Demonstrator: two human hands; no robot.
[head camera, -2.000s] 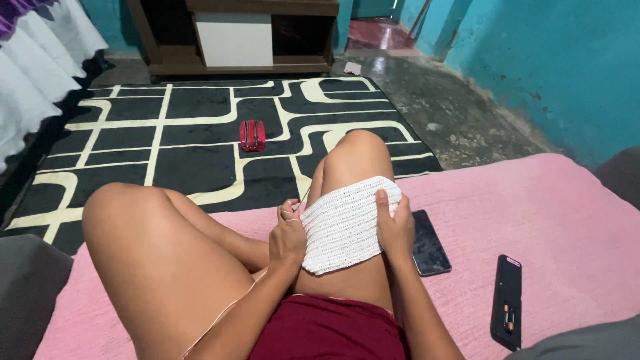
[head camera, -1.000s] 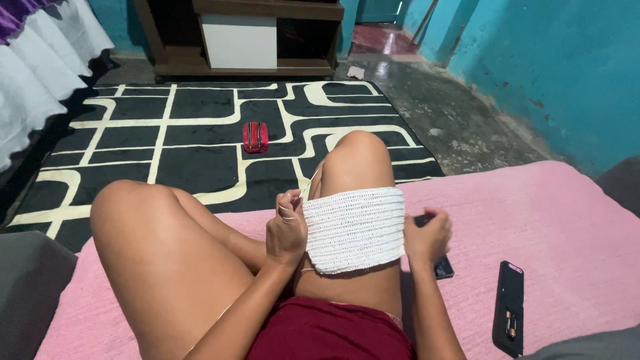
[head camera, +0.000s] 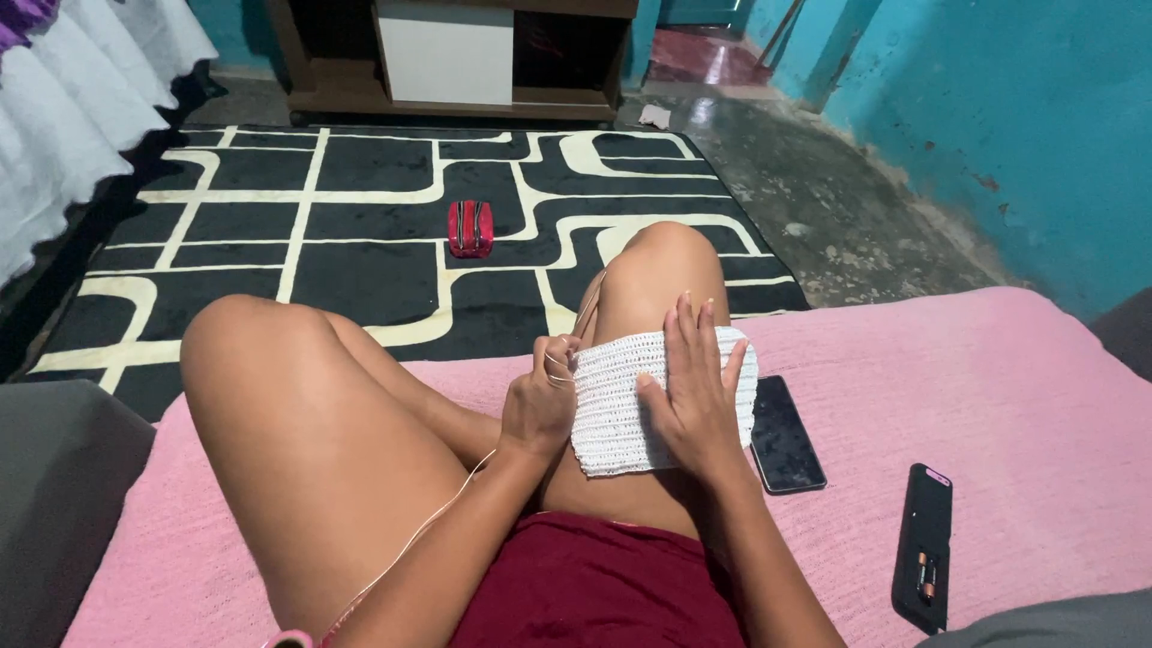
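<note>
A white crocheted piece (head camera: 616, 405) lies over my thigh. My left hand (head camera: 540, 396) is closed at its left edge, with white yarn looped around the fingers; whether a crochet hook is in it cannot be told. The yarn (head camera: 423, 531) runs down along my left forearm towards a pink-rimmed spool (head camera: 290, 639) at the bottom edge. My right hand (head camera: 697, 396) rests flat on the crocheted piece with its fingers spread. Just right of the piece, a dark smartphone (head camera: 787, 441) lies on the pink cover.
On the pink cover (head camera: 990, 387) at the right lies a black case (head camera: 922, 540) with batteries showing. A red zippered pouch (head camera: 471, 229) sits on the black and cream rug (head camera: 360, 216). Behind stands a brown cabinet (head camera: 450, 110). Grey cushions (head camera: 63, 486) flank the seat.
My right hand gripped the piece's right edge, then moved off it to the right, over the phone. Now it lies flat on the piece. My left hand has stayed at the left edge.
</note>
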